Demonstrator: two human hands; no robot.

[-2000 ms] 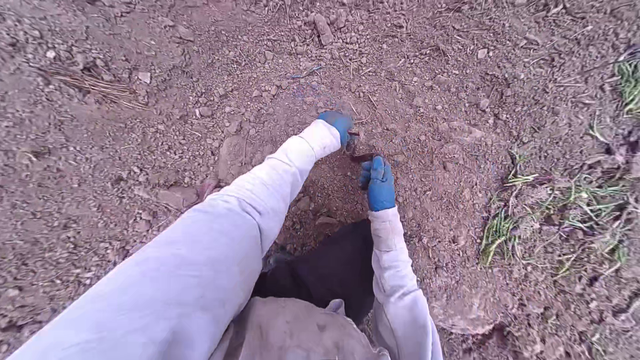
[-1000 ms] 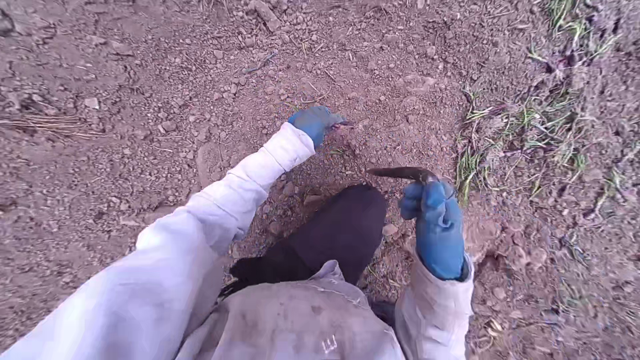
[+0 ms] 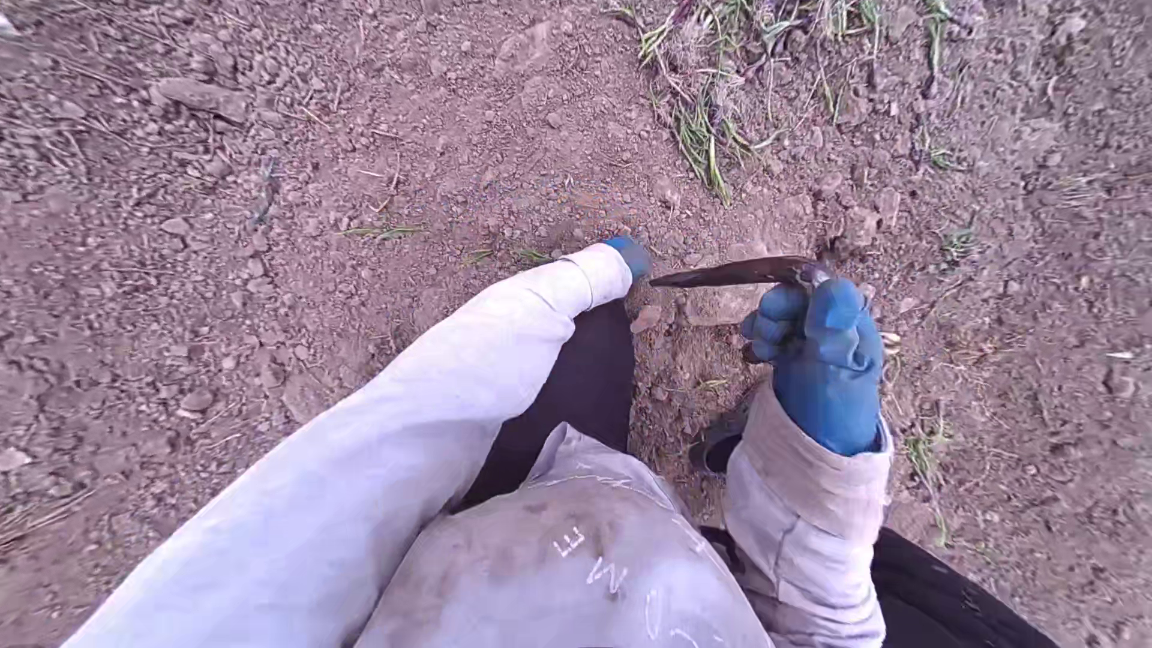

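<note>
My right hand (image 3: 823, 360), in a blue glove, is closed round the handle of a tool with a dark, slightly curved metal blade (image 3: 733, 273). The blade points left, its tip close to my left hand (image 3: 632, 258). That hand wears a blue glove too and is mostly hidden behind its pale sleeve, just beyond my dark-trousered knee (image 3: 598, 373); whether it holds anything does not show. Pulled green plants (image 3: 706, 135) lie on the soil ahead of both hands.
Reddish-brown, cloddy soil surrounds me, with a long clod or stone (image 3: 200, 97) at the upper left and flat stones (image 3: 720, 304) below the blade. Small green blades (image 3: 382, 232) lie left of my left hand. A dark shoe (image 3: 717, 450) shows beside my right sleeve.
The hands, close together two seconds ago, have moved apart, and the blade now shows plainly in my right hand. The view has shifted, bringing the green plants from the right side to the top.
</note>
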